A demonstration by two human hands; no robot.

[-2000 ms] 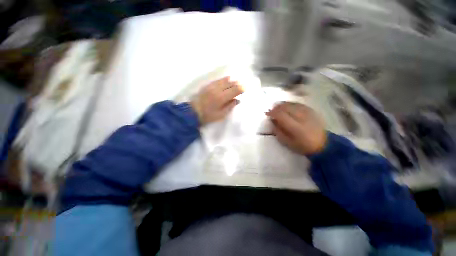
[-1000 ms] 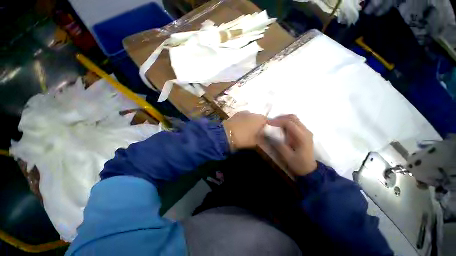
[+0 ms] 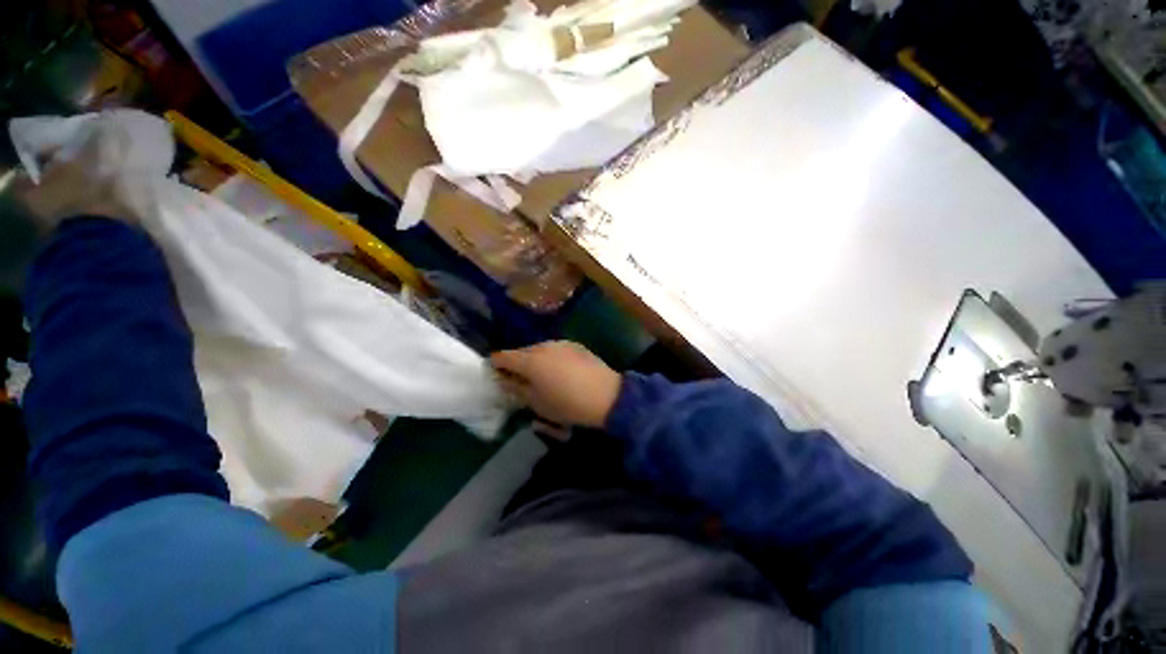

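A long white fabric piece (image 3: pixel 320 307) is stretched between my hands, left of the table, above more white fabric (image 3: pixel 262 434). My left hand (image 3: pixel 77 192) is at the far left, blurred and partly covered by the cloth it holds. My right hand (image 3: pixel 563 386) grips the other end of the piece, just off the table's left edge, with the fingers closed on the cloth.
The white sewing table (image 3: pixel 818 192) has a worn, taped left edge. The machine's needle area and bed plate (image 3: pixel 1010 422) are at the right. Cream-white cut pieces (image 3: pixel 537 109) lie on a taped cardboard box (image 3: pixel 480 243). A yellow bar (image 3: pixel 288 198) runs beside it.
My hands have parted. My left hand has moved far left and my right hand left off the table edge. The fabric now spans between them, and no white fabric shows on the table.
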